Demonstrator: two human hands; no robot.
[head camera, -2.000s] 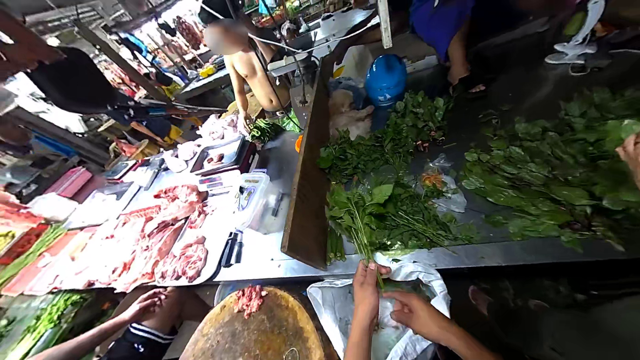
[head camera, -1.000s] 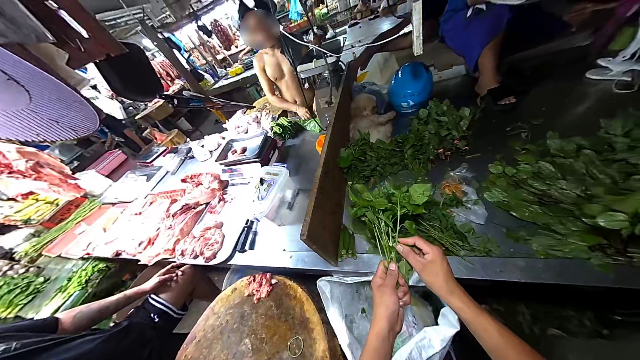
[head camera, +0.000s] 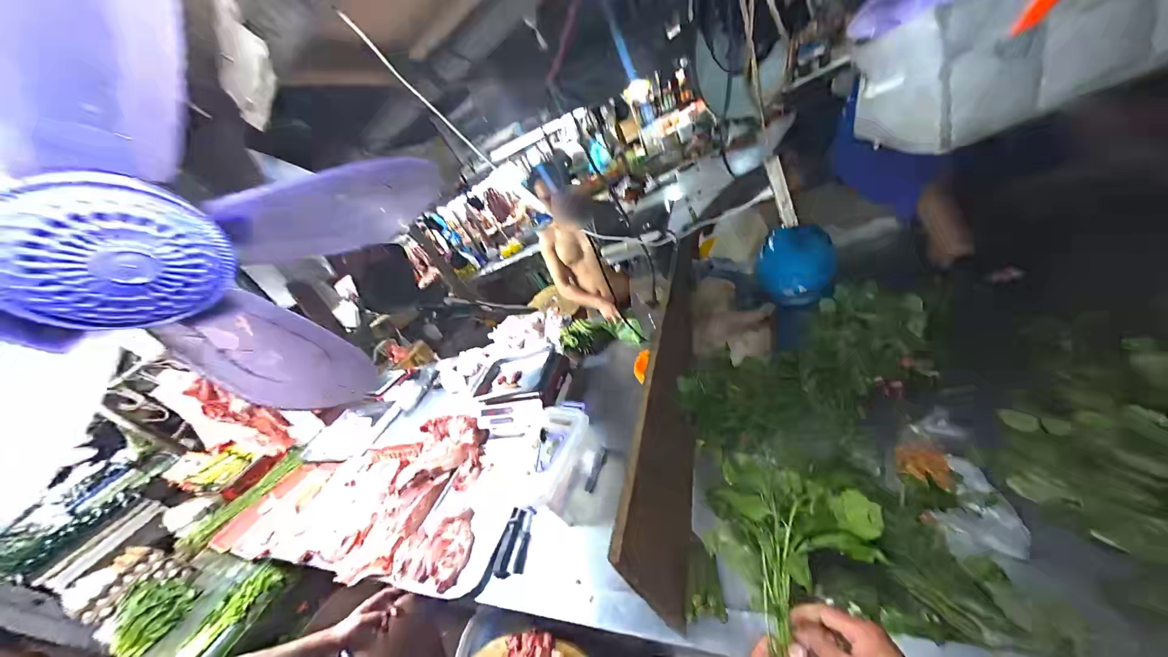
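At the lower edge, my right hand (head camera: 835, 631) grips the stems of a bunch of leafy greens (head camera: 794, 511), whose leaves point away from me. Of my left hand (head camera: 762, 646) only a fingertip shows beside the stems; the rest is cut off by the frame. Piles of similar greens (head camera: 794, 383) lie on the metal counter behind the bunch. A clear plastic bag (head camera: 985, 520) lies right of it, near something orange. A wooden divider board (head camera: 659, 456) stands just left of the bunch.
Raw meat (head camera: 411, 511) covers the left counter, near black-handled knives (head camera: 513, 543) and a clear plastic container (head camera: 566, 456). A purple fan (head camera: 128, 265) fills the upper left. A person (head camera: 579, 260) sits behind the counter. Another person's hand (head camera: 370, 620) is at lower left. A blue container (head camera: 797, 265) stands behind.
The view has tilted up, bringing the fan in large and leaving most of my hands, the white bag and the chopping block out of frame. The bunch stays held.
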